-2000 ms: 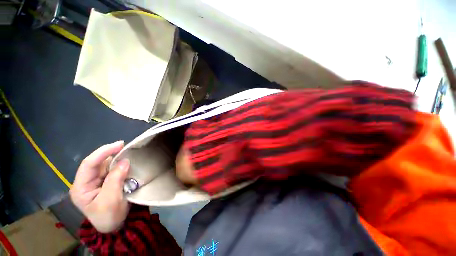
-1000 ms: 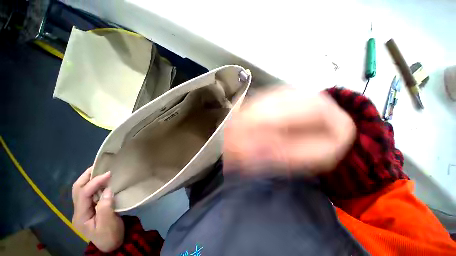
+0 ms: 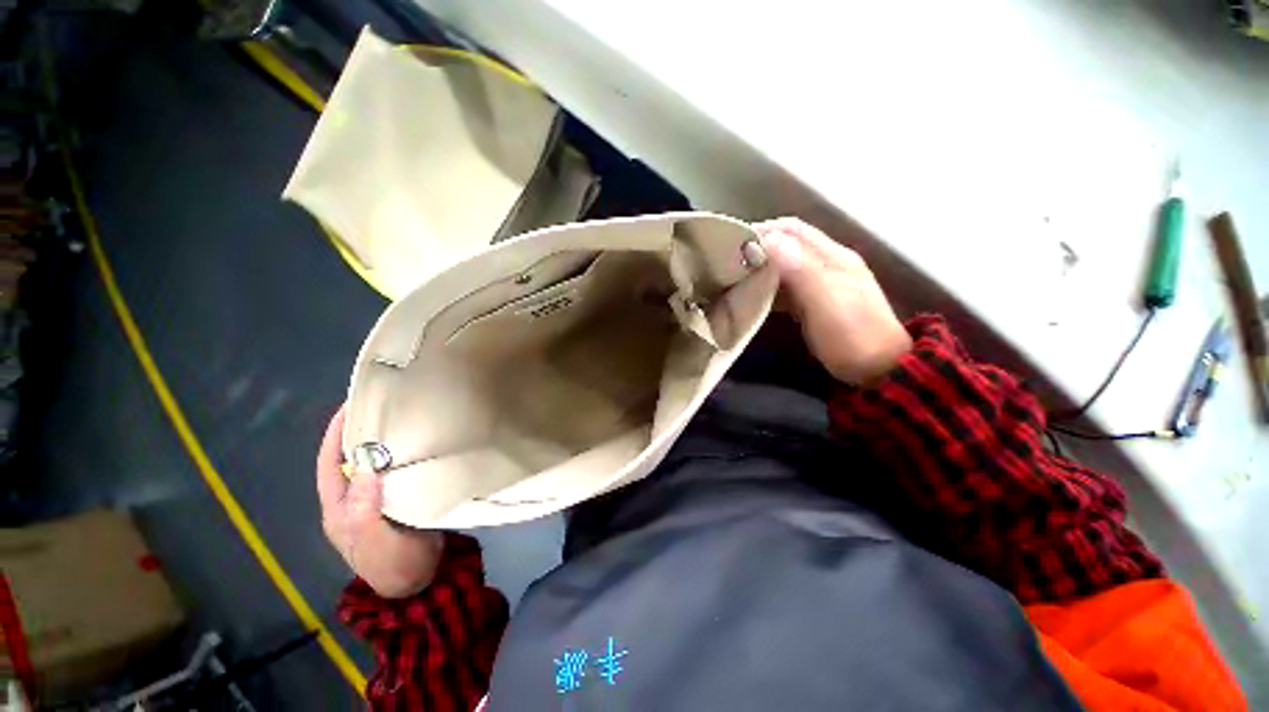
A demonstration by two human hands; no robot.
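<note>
A cream handbag body (image 3: 459,299) is held open above my lap, its mouth facing me. The beige lining shows an inner pocket (image 3: 480,309) with a small label. A metal ring (image 3: 373,458) sits inside the left end of the rim and another metal ring (image 3: 753,255) inside the right end. My left hand (image 3: 369,522) grips the left end of the rim, thumb by the ring. My right hand (image 3: 835,299) grips the right end, fingertips at the rim; some fingers are hidden behind the bag.
Another cream bag body (image 3: 432,139) with yellow edges lies beyond, below the white table (image 3: 779,98). On the table are a green-handled tool (image 3: 1166,253) with cord, blue-grey snips (image 3: 1198,378) and a brown stick (image 3: 1239,299). A carton (image 3: 91,598) stands lower left.
My right arm was inside the bag, then came out as a blur; now that hand grips the right rim end. The bag mouth is wider open.
</note>
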